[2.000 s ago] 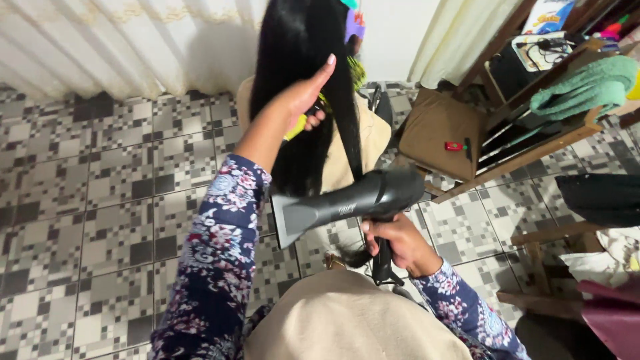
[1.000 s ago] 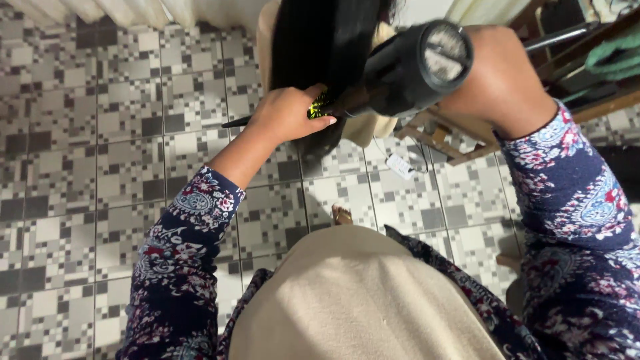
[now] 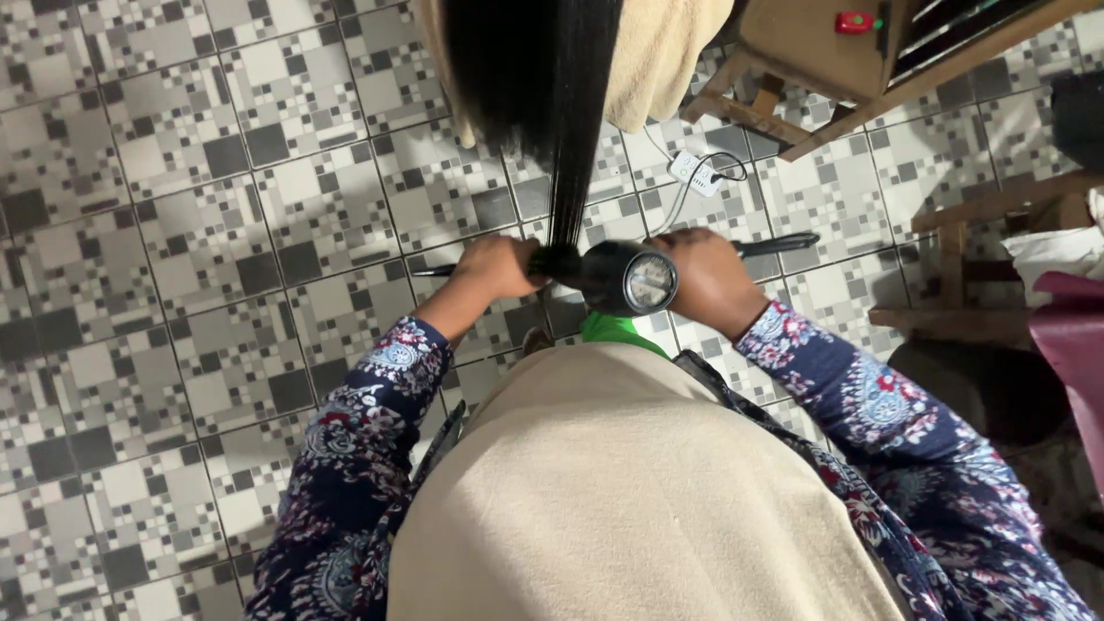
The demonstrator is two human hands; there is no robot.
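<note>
A person's long straight black hair (image 3: 509,69) hangs at the top centre, over a beige towel (image 3: 668,65). One section is drawn out toward me, its ends at a round hairbrush (image 3: 542,261). My left hand (image 3: 498,266) grips this brush; its dark pointed handle end sticks out to the left. Right beside the brush is a black hair dryer (image 3: 628,278), its round rear grille facing up at me. My right hand (image 3: 711,278) is closed on the dryer's handle, which is mostly hidden by the fingers. The dryer's nozzle lies close to the hair ends, partly hidden.
A white power strip (image 3: 695,175) with cables lies on the tiled floor. A wooden chair (image 3: 811,43) with a brown seat and a red object (image 3: 854,22) stands at the upper right. Farther right are another wooden frame (image 3: 949,259) and maroon fabric (image 3: 1069,345).
Since one second ago my hands have drawn nearer to my body, stretching a section of hair toward me. My right hand and the dryer are lower, beside the brush. The view has shifted.
</note>
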